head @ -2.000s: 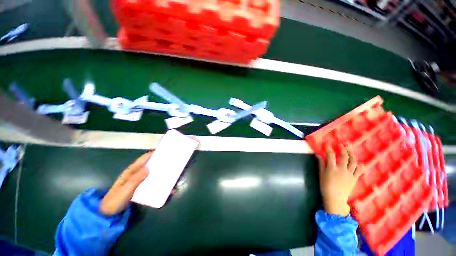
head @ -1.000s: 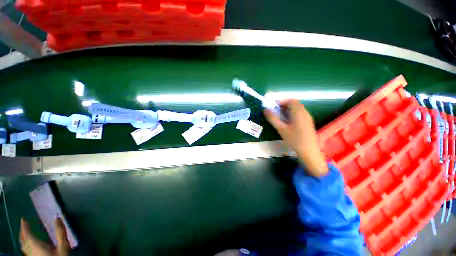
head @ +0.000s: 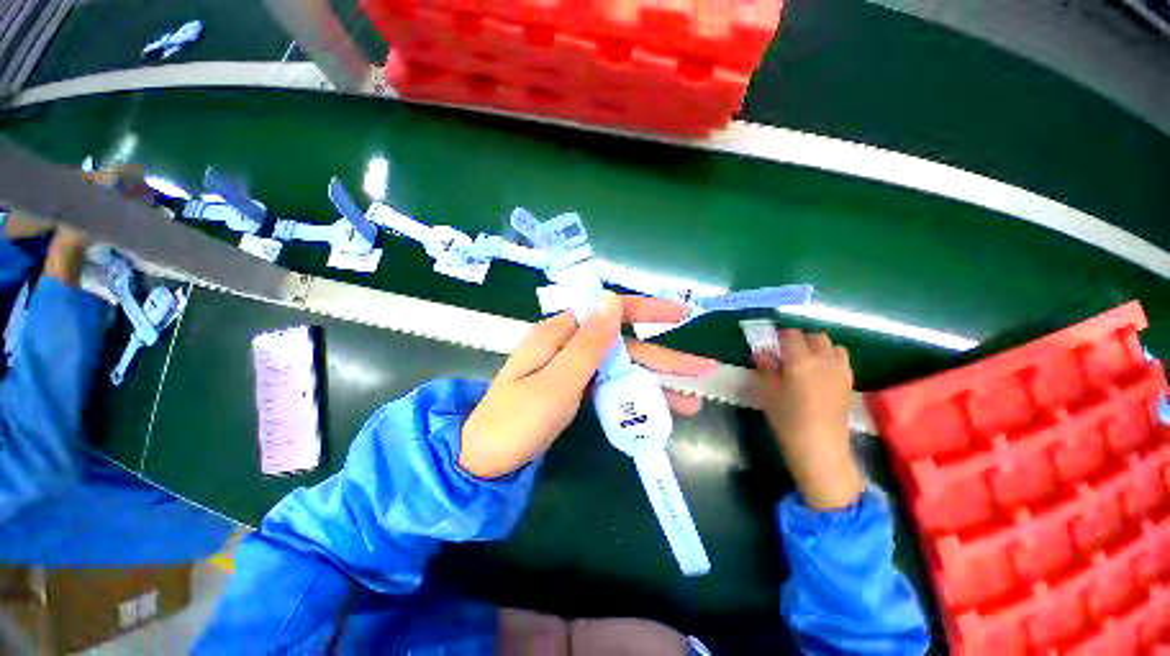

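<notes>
My left hand [head: 545, 385] pinches the strap of a pale blue wristwatch [head: 631, 408], whose round head and free strap hang below the fingers over the dark green bench. My right hand [head: 815, 404] is at the belt's near rail, its fingertips closed on a small white tag [head: 760, 337]. More pale blue watches [head: 449, 244] lie in a chained row on the green belt, with white tags beside them. One watch strap [head: 757, 297] lies between my hands, just beyond them; its head is partly hidden by my left fingers.
A pinkish phone-like slab [head: 286, 400] lies on the bench at left. An empty-pocketed red tray [head: 1039, 461] lies at right. Stacked red trays [head: 577, 58] stand across the belt. Another person's blue sleeve [head: 58, 372] is at far left, near a watch [head: 144, 308]. A grey post crosses upper left.
My left hand has left the slab on the bench and now holds a watch. My right hand has let go of the watch it held over the belt and moved to the tag.
</notes>
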